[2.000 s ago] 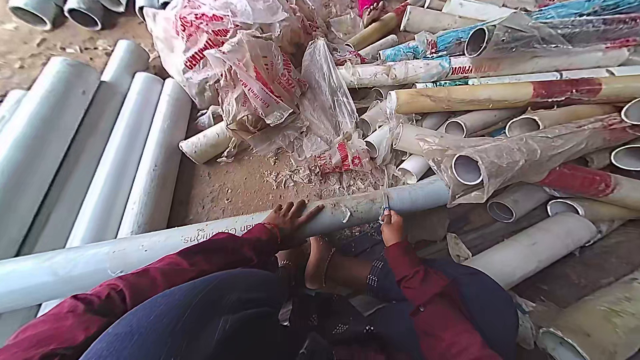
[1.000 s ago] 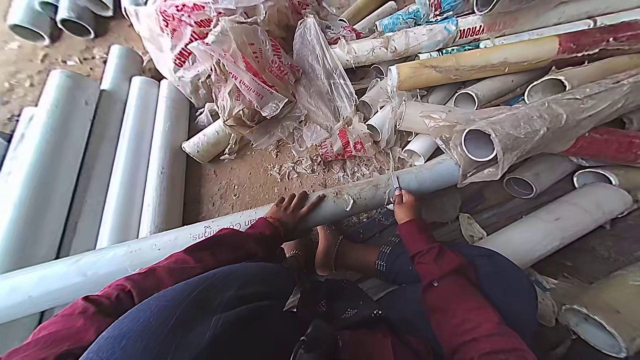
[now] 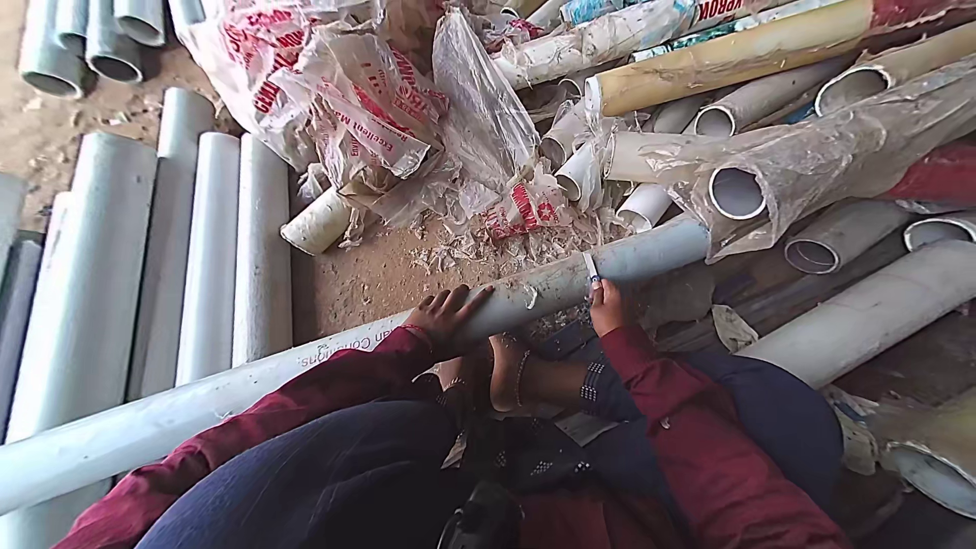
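A long pale grey plastic pipe [image 3: 252,393] lies across my lap, from the lower left up to the right. My left hand [image 3: 444,314] rests on top of it near the middle, fingers spread over its curve. In my right hand [image 3: 608,303] is a small blade-like scraping tool [image 3: 592,268], its narrow light blade lying across the pipe's surface. A curled shaving [image 3: 531,296] sits on the pipe between my hands. The pipe's right end is beside another pipe in clear film [image 3: 793,164].
Several grey pipes [image 3: 95,252] lie at the left. Crumpled printed plastic wrapping [image 3: 358,99] and a short pipe piece [image 3: 316,223] lie ahead, with scraps on the dirt floor [image 3: 366,278]. A pile of mixed pipes [image 3: 732,57] fills the right side.
The view has shifted somewhat. My left hand stays on the pipe, and my right hand keeps hold of the tool at the pipe's surface.
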